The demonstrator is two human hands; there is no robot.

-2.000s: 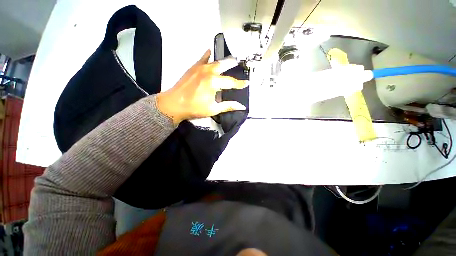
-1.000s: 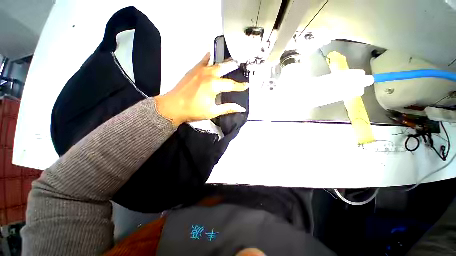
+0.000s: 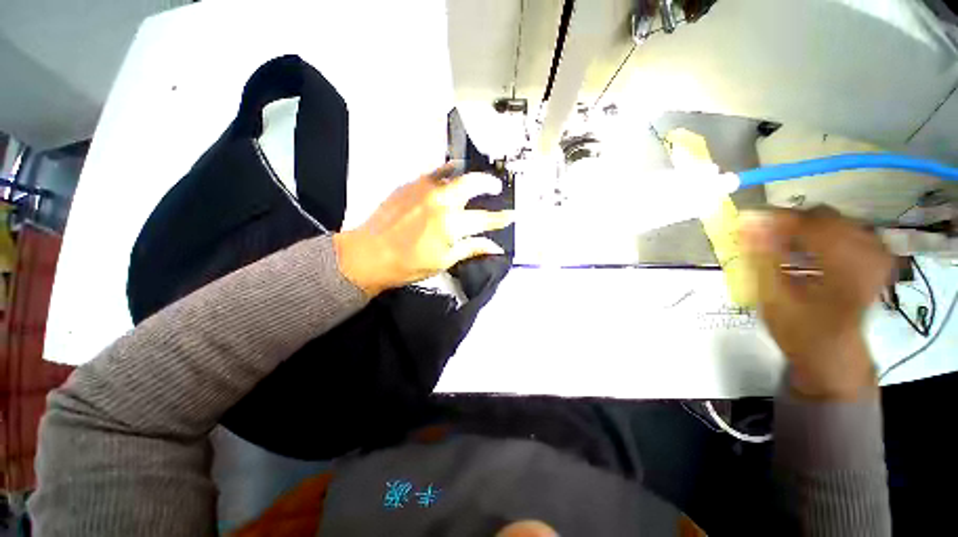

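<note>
The black workpiece lies on the white table, its loop at the upper left and a pale inside edge showing. My left hand holds its narrow end down beside the presser foot, fingers spread on the cloth. The cloth under the palm is hidden. My right hand is raised over the right of the table, half curled and blurred. A thin pale line shows at its fingers; I cannot tell if it holds something.
The white machine head stands over the bed. A blue air hose runs in from the right to a white fitting. Yellow tape lies on the bed, partly beside my right hand. Dark loops and a cable are at the right edge.
My right hand has come into view from below at the right. My left hand stays on the black cloth by the needle. The whole view has shifted slightly.
</note>
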